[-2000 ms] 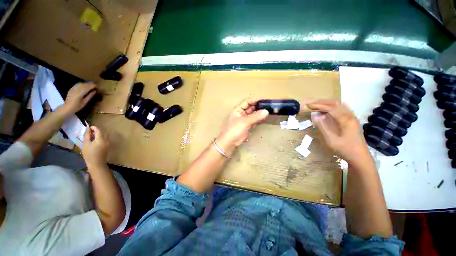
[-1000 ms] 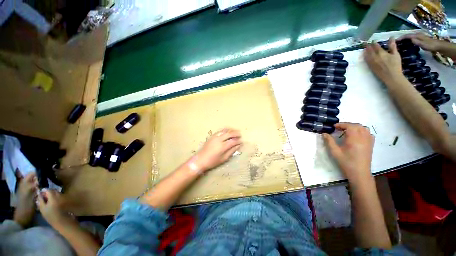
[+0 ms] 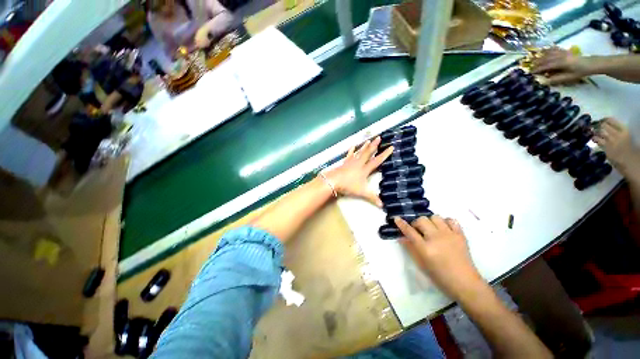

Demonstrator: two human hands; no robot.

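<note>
A ribbed row of black oblong cases (image 3: 403, 175) lies side by side on the white surface, with a pale line across their middles. My left hand (image 3: 359, 172) is spread open at the row's left side, its fingertips at the upper cases. My right hand (image 3: 441, 247) is at the near end of the row, its fingertips on the nearest case; whether it grips that case is hidden. White paper scraps (image 3: 290, 289) lie on the cardboard mat (image 3: 323, 280), partly behind my left sleeve.
Loose black cases (image 3: 155, 285) lie at lower left, some cut off by the frame edge. A larger group of cases (image 3: 537, 123) is at right, beside another person's hands (image 3: 561, 66). The green belt (image 3: 203, 196) runs behind, with a white post (image 3: 431, 56) and cardboard box (image 3: 449, 24).
The view has turned right. My left hand has moved from the cardboard to the row's left side. My right hand stays at the near end, now with its fingers on the nearest case.
</note>
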